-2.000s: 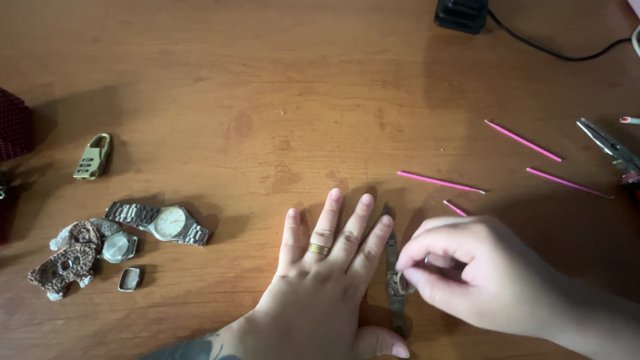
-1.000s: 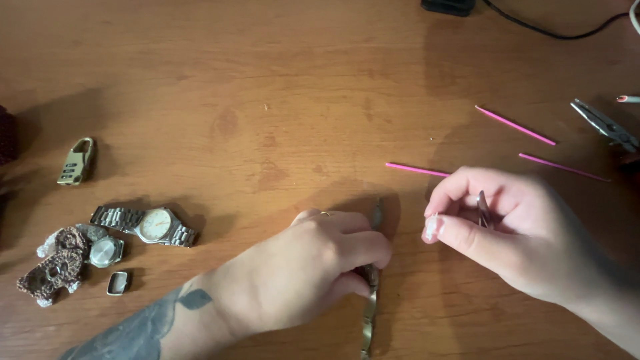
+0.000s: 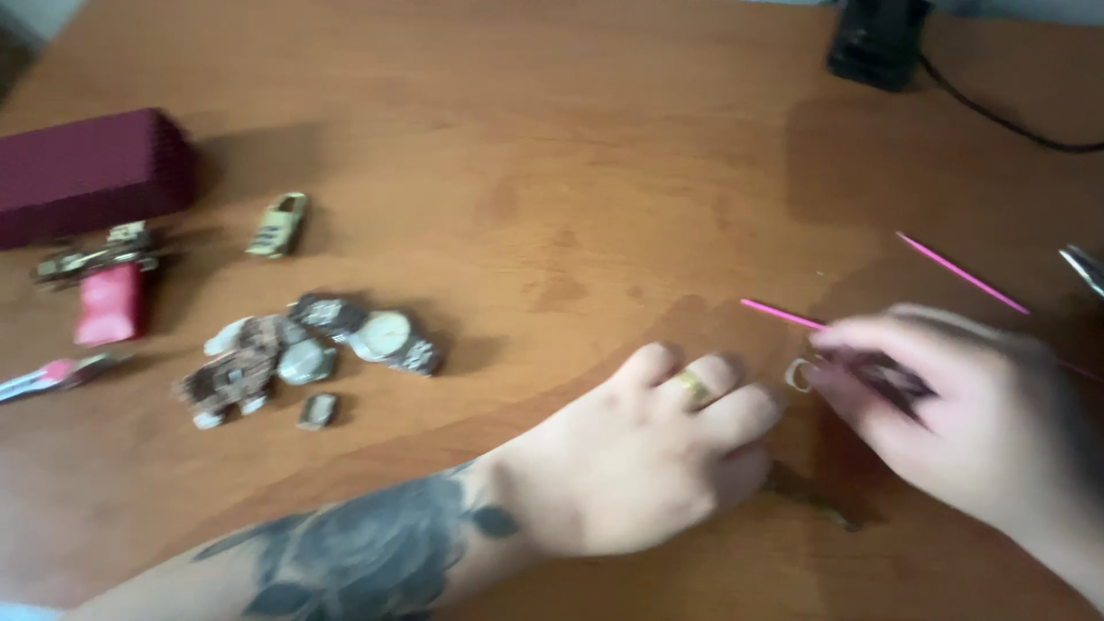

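My left hand (image 3: 664,448), with a gold ring, is curled low over the wooden table, its fingertips hidden underneath. A thin metal watch strap (image 3: 811,498) lies partly beneath it and sticks out to the right. Just right of it, my right hand (image 3: 931,405) pinches a small pale ring-shaped part (image 3: 799,374) between thumb and forefinger. What else the right palm holds is blurred. To the left lie a metal wristwatch (image 3: 384,336), a round watch case (image 3: 306,360), a brown knitted figure (image 3: 233,366) and a small rectangular watch case (image 3: 318,410).
Pink sticks (image 3: 962,272) lie at the right, near pliers (image 3: 1082,267) at the edge. A brass combination padlock (image 3: 279,226), a maroon box (image 3: 95,172), a red item (image 3: 109,304) and a pink-and-white tool (image 3: 60,376) are on the left. A black device (image 3: 878,43) with a cable stands at the back.
My left hand has gone from flat beside the strap to curled over it. My right hand lifted away from the strap, and the pale ring-shaped part now shows at its fingertips. The view has shifted left.
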